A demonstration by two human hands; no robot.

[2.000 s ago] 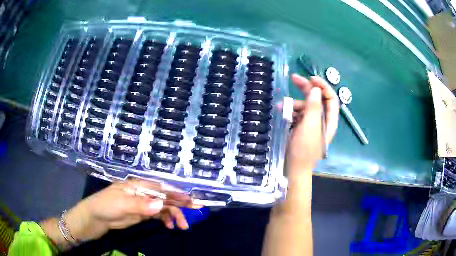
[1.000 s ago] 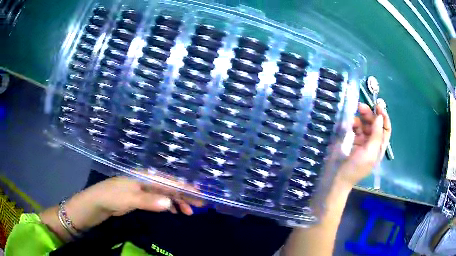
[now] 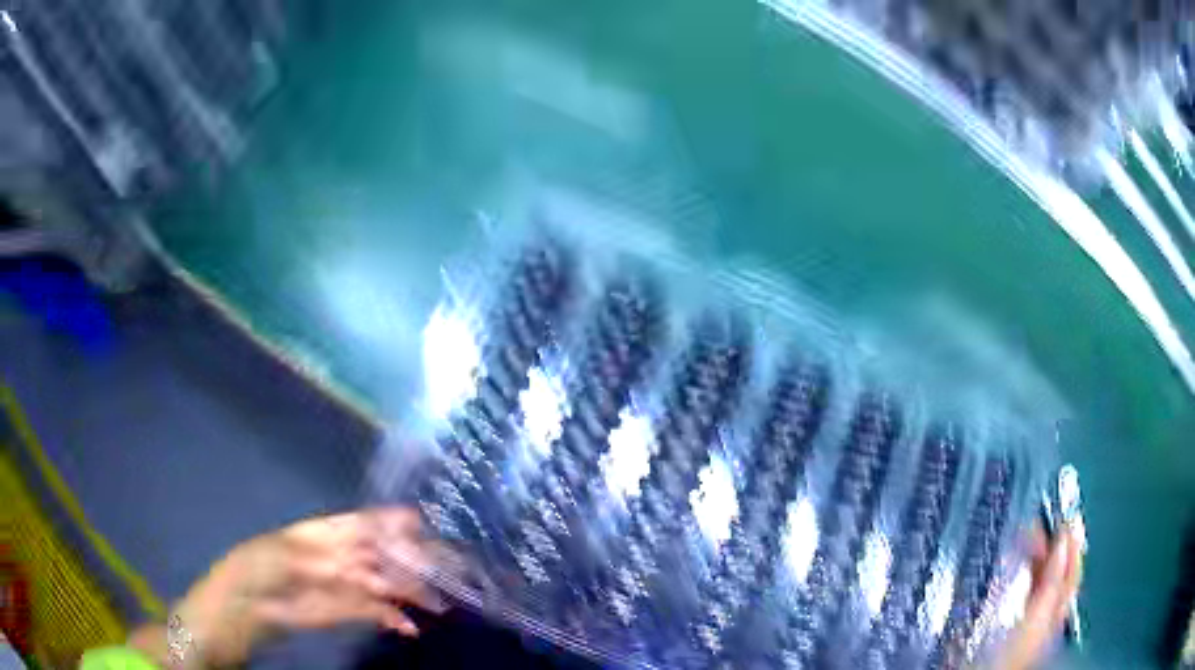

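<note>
A clear plastic blister tray (image 3: 773,393) holds rows of small dark round parts (image 3: 714,353) in its channels, with bright glare across the middle. The picture is blurred by motion. My left hand (image 3: 321,569) holds the tray at its lower left corner, fingers at the edge. My right hand (image 3: 1044,605) is at the tray's right edge, cut off by the bottom of the picture; its fingers are partly hidden. A pale round disc (image 3: 1069,490) shows just above my right hand. No tweezers can be made out.
The green mat (image 3: 629,118) covers the bench, with a curved white strip (image 3: 1035,183) at the right. Blurred stacked trays (image 3: 144,92) stand at the back left, and more grey stacked shapes (image 3: 1048,52) at the back right. The floor and a blue object (image 3: 59,304) show at the left.
The view has swung left, so the tray and my right hand appear lower and further right. Both hands stay at the tray's edges. The stacks at the back have come into view.
</note>
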